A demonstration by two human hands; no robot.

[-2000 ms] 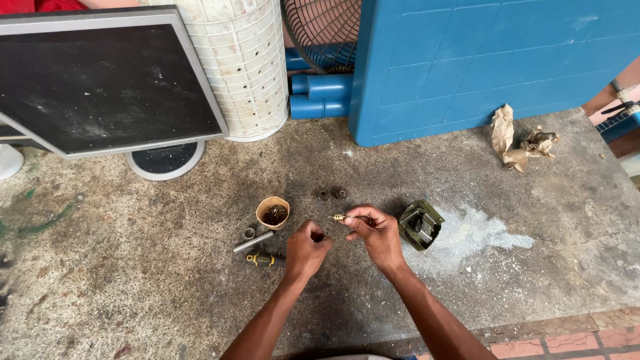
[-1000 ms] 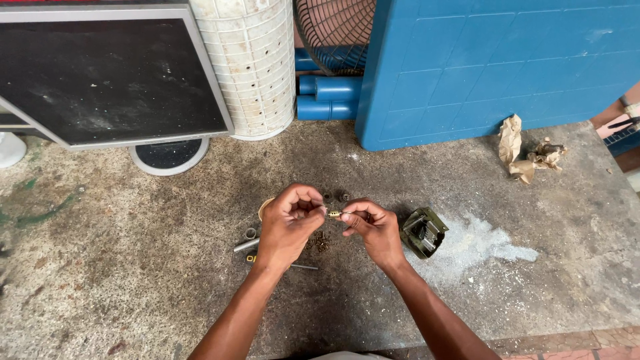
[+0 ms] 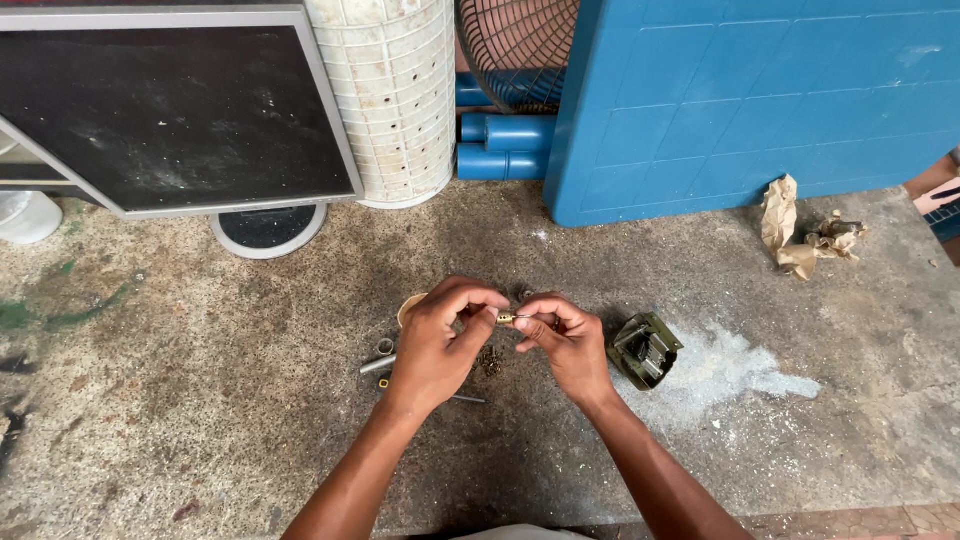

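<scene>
A small brass cylinder with a row of holes [image 3: 505, 319], like a lock plug, is pinched by the fingertips of my left hand [image 3: 442, 337]. At its right end, my right hand [image 3: 566, 341] holds a thin metal piece, possibly a key, against it. Below, between the hands, lies a small pile of brass bits [image 3: 491, 361]. A round container [image 3: 409, 306] is mostly hidden behind my left hand. Left of that hand are a metal ring [image 3: 385, 346], a grey metal rod [image 3: 377, 364] and part of a black-and-yellow tool [image 3: 384, 383]. A thin shaft [image 3: 470, 399] shows beneath my left hand.
An open green tin of metal pieces [image 3: 646, 351] stands right of my right hand beside pale powder [image 3: 720, 375]. Crumpled brown paper [image 3: 780, 217] lies farther right. A monitor [image 3: 180, 112], a white perforated cylinder [image 3: 390, 97], blue pipes [image 3: 517, 133] and a blue panel [image 3: 750, 97] line the back.
My left hand has moved up and right to the brass cylinder, which only my right hand held in the earliest frame. The brass pile between the hands now shows more plainly.
</scene>
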